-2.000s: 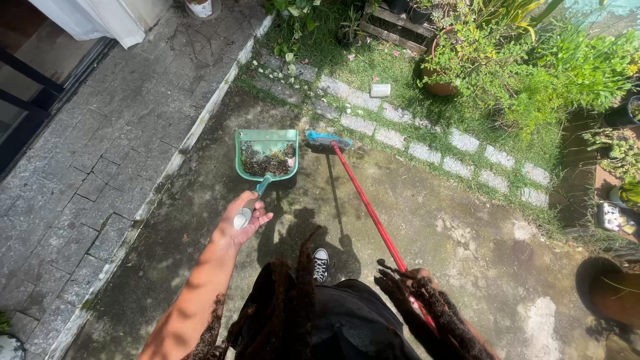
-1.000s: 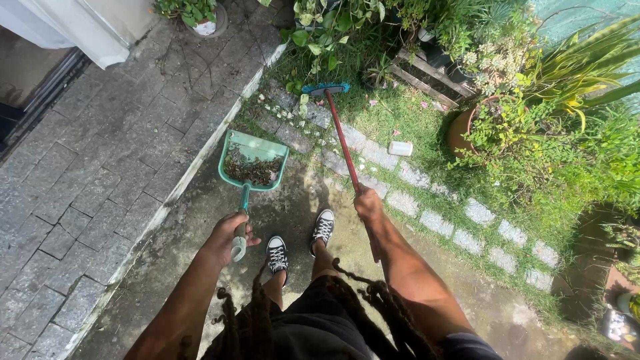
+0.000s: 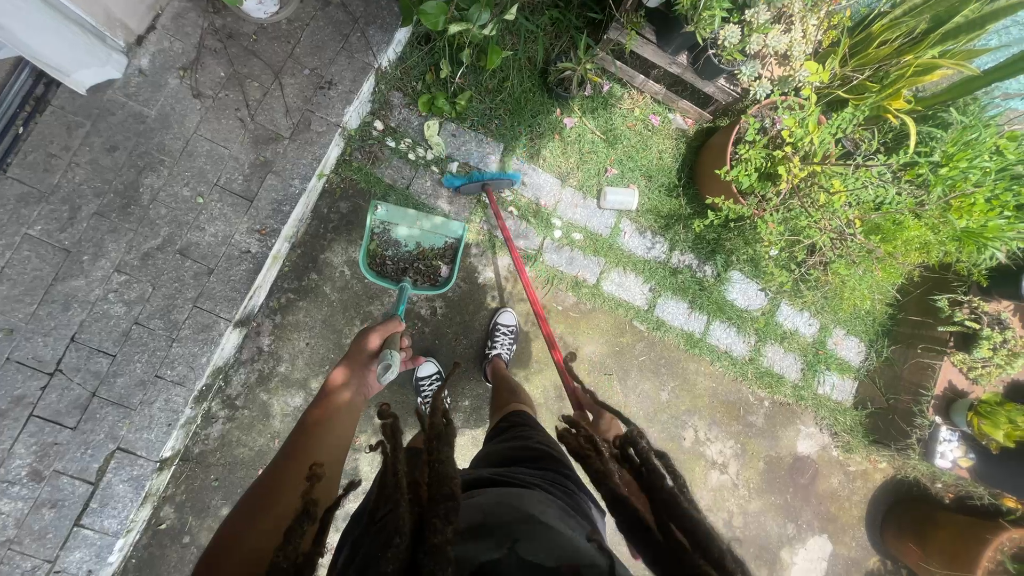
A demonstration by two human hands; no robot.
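My left hand grips the handle of a green plastic dustpan, whose pan holds dark leaf litter and dirt. My right hand, partly hidden behind hanging locks of hair, is closed around the red pole of a broom. The broom's blue bristle head rests on the stone strip, up and to the right of the pan and apart from it. Small pale petals and a pale green leaf lie beside the bristles.
A white cylindrical container lies on the grass edge. Terracotta pots, a wooden crate and plants stand at the upper right. A raised white curb borders grey paving at left. Another large pot is at the lower right.
The broom head first moved away from beside the dustpan toward the plants, and has since come back nearer the pan. Both hands have kept their hold.
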